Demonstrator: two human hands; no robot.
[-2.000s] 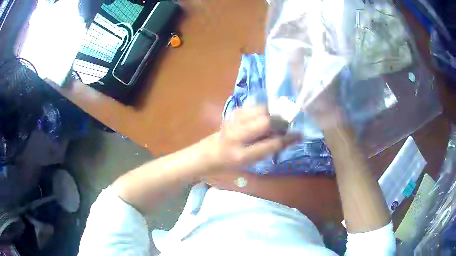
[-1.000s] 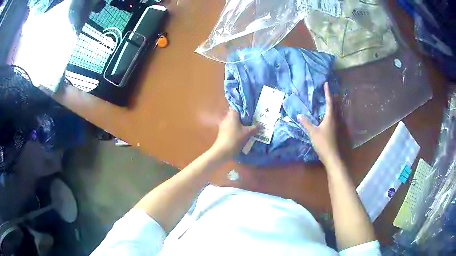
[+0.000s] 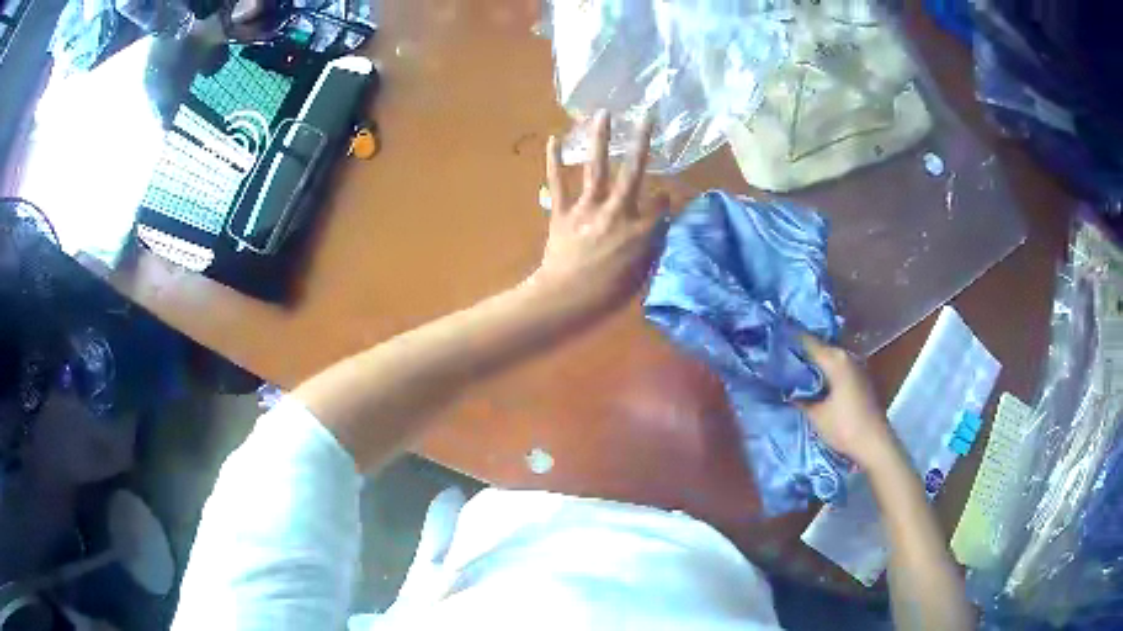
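The blue garment [image 3: 727, 277] lies bunched and folded on the table right of centre, its lower part reaching toward the table's front edge. My right hand [image 3: 844, 401] grips its right side. My left hand [image 3: 597, 228] is flat with fingers spread, left of the garment at its upper left edge, and holds nothing. A clear poly bag [image 3: 640, 68] lies crumpled beyond my left hand. No hang tag shows on the garment now.
A cream garment [image 3: 825, 111] lies at the back right on a clear flat bag [image 3: 942, 234]. A white sticker sheet [image 3: 942, 382] with a turquoise clip [image 3: 964, 431], a yellow sheet [image 3: 995, 481] and packed bags [image 3: 1071, 431] are right. A black-edged case [image 3: 277, 185] and orange bit [image 3: 363, 142] are left.
The blue garment has moved right and is bunched narrower, and its white tag is out of sight. My left hand has left it and opened. The poly bag lies more crumpled.
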